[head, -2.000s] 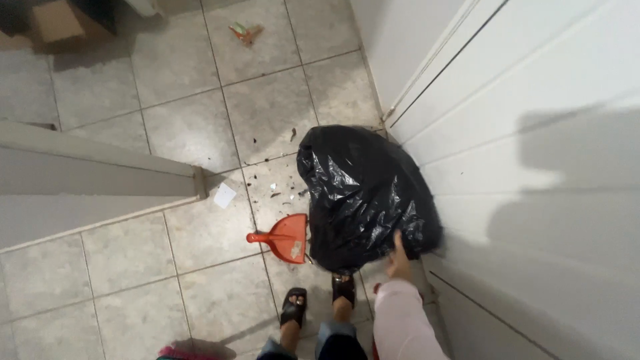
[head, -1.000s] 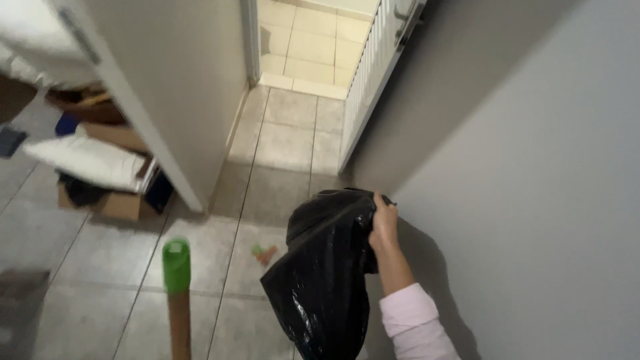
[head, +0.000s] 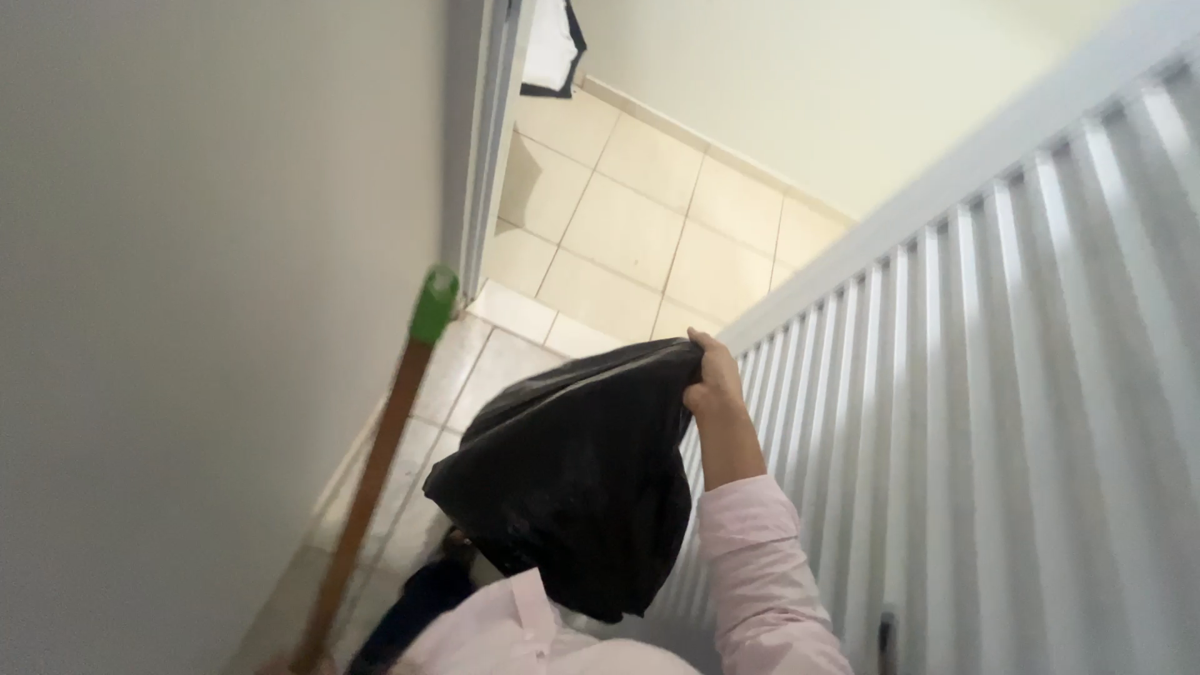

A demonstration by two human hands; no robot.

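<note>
A black plastic garbage bag [head: 581,469] hangs in front of my body, gripped at its upper right edge by my right hand [head: 714,375]. My right arm wears a pale pink sleeve. On the left a brown stick handle [head: 375,478] with a green end cap [head: 434,305] slants upward. Part of my left hand [head: 298,664] shows at the bottom edge, closed around the lower part of this handle. The handle's far end lies out of view.
A white ribbed metal door [head: 937,375] stands along the right. A plain wall [head: 206,281] runs along the left to a door frame [head: 478,150]. Past the threshold [head: 511,311] lie beige floor tiles [head: 619,234] and a white object with a dark edge [head: 548,52].
The bag, on the floor two seconds ago, is now held up in my right hand. The view has moved from the littered floor and orange dustpan to the doorway.
</note>
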